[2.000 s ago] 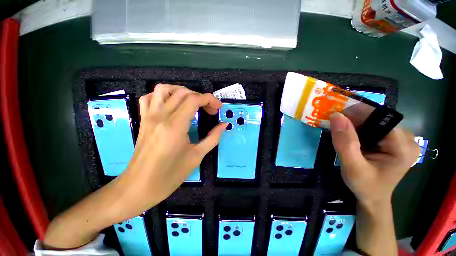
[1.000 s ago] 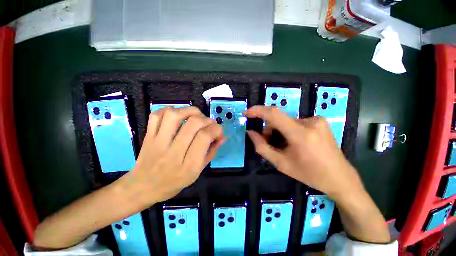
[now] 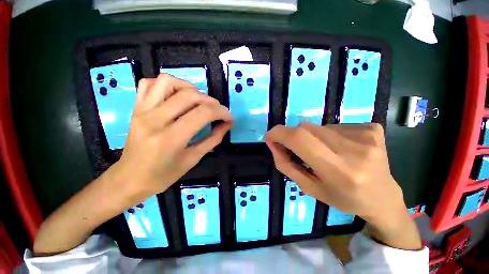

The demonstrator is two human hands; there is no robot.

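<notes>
The middle upper smartphone (image 3: 249, 104) lies in its pocket, light-blue back up, three dark lenses at its top. My left hand (image 3: 177, 126) is at its left edge, thumb and finger pinched together; whether they hold film cannot be told. My right hand (image 3: 332, 166) pinches at its lower right corner, where a small glint shows the edge of a clear protective film (image 3: 262, 138). The rest of the film is hard to tell from the glossy back. A white paper piece (image 3: 236, 54) shows above the phone. No card is visible in either hand.
The black foam tray (image 3: 246, 166) holds two rows of phones. A grey-white stack (image 3: 195, 6) is at the top edge. A white wipe (image 3: 420, 22) and a binder clip (image 3: 417, 112) lie at the right. Red foam trays (image 3: 465, 128) stand at the far right.
The right hand no longer shows the orange-printed card. Both hands have moved down along the middle phone from its lenses to its lower part. The view has shifted, so the tray sits higher.
</notes>
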